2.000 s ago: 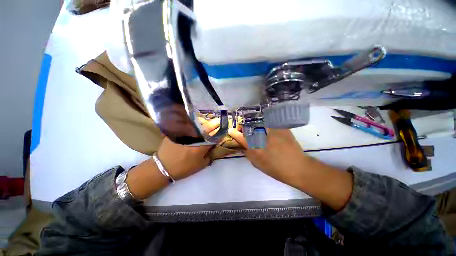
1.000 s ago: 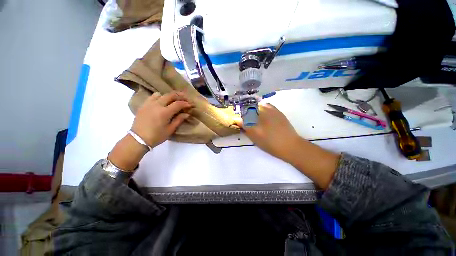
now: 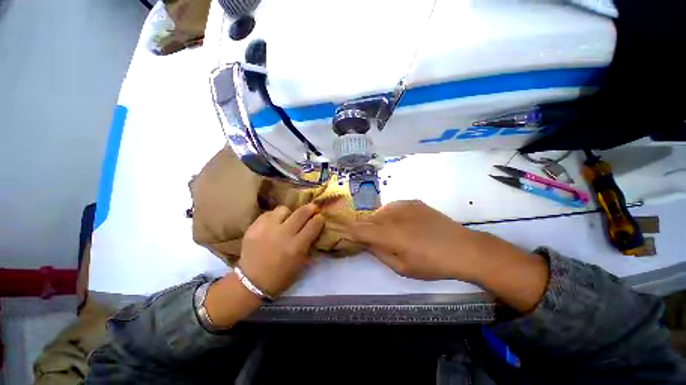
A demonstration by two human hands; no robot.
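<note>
The khaki garment piece lies bunched on the white table, its right part lit under the sewing machine's head. My left hand grips the cloth in front of the needle area, fingertips pinching a fold. My right hand holds the cloth's right edge, just in front of the grey-blue guard. The sewing machine is white with a blue stripe. Its chrome loop and grey tension dial show on the front. The needle tip and the cloth's edge under it are hard to make out.
Pink and blue thread snips and a black-and-orange screwdriver lie at the right. A ruler strip runs along the front edge. More brown cloth lies at the far left. A red pipe is beyond the table.
My left hand has moved right and nearer me, from lying on the cloth to pinching it. My right hand has come toward me from beside the guard. The cloth is more bunched and turned.
</note>
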